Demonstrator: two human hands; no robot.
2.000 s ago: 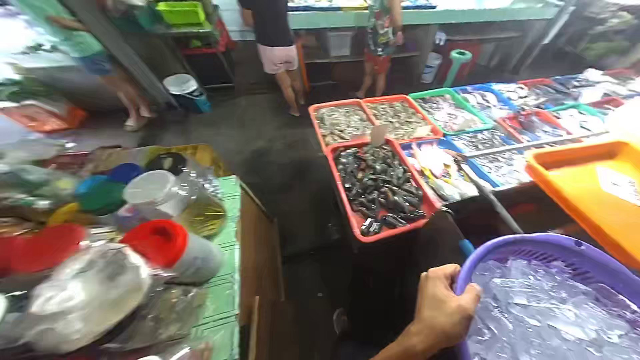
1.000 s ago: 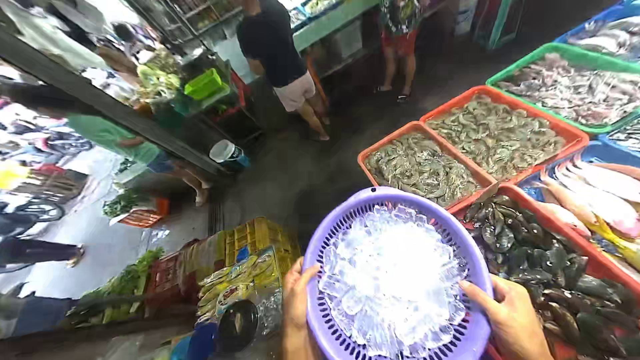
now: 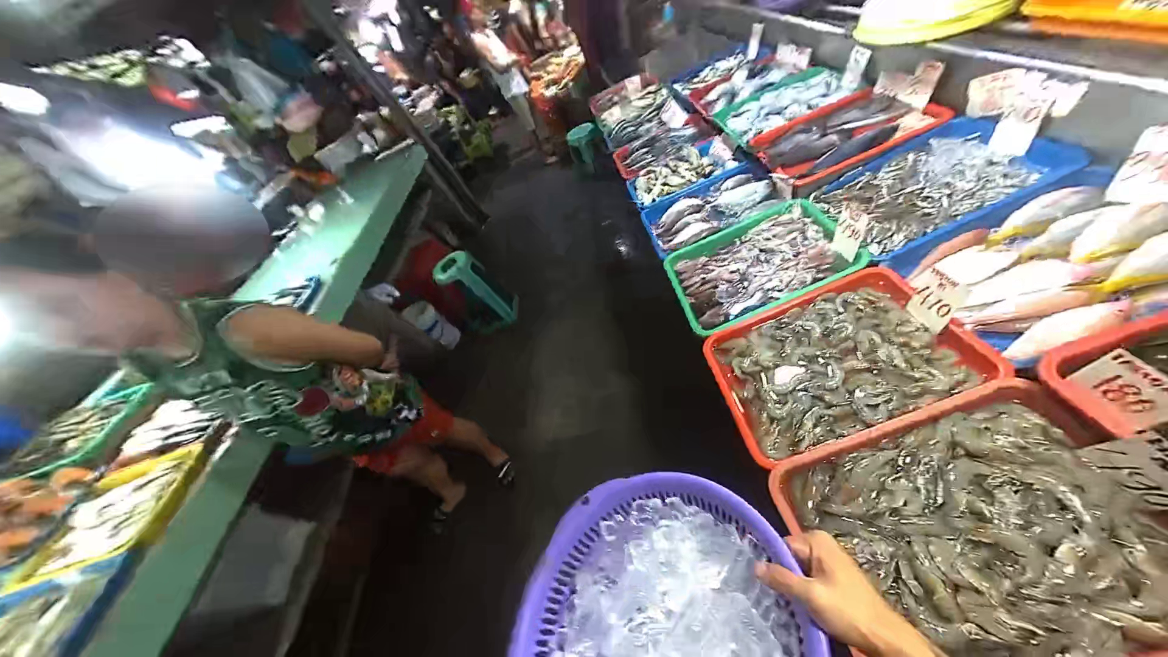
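A purple perforated plastic basket [image 3: 584,511] full of ice pieces [image 3: 675,584] is at the bottom centre. My right hand [image 3: 835,584] grips its right rim, thumb over the edge. My left hand is out of view. Close to the right hand lies an orange tray [image 3: 789,484] of shrimp, with a second red-orange tray [image 3: 721,365] of shrimp behind it. Beyond them stands a green tray [image 3: 680,283] of small fish or squid. Pink and yellow fish [image 3: 1031,274] lie in a blue tray at the right, with handwritten price cards among the trays.
A person [image 3: 301,365] in a green patterned top and red shorts stands left of the wet aisle [image 3: 584,338], beside a green counter [image 3: 365,219] with seafood trays. A green plastic stool [image 3: 479,283], a white bucket [image 3: 431,324] and a metal pole [image 3: 411,128] stand farther along.
The view has swung right along the aisle. My left hand, on the basket's left rim one second ago, has left the view. My right hand still holds the right rim.
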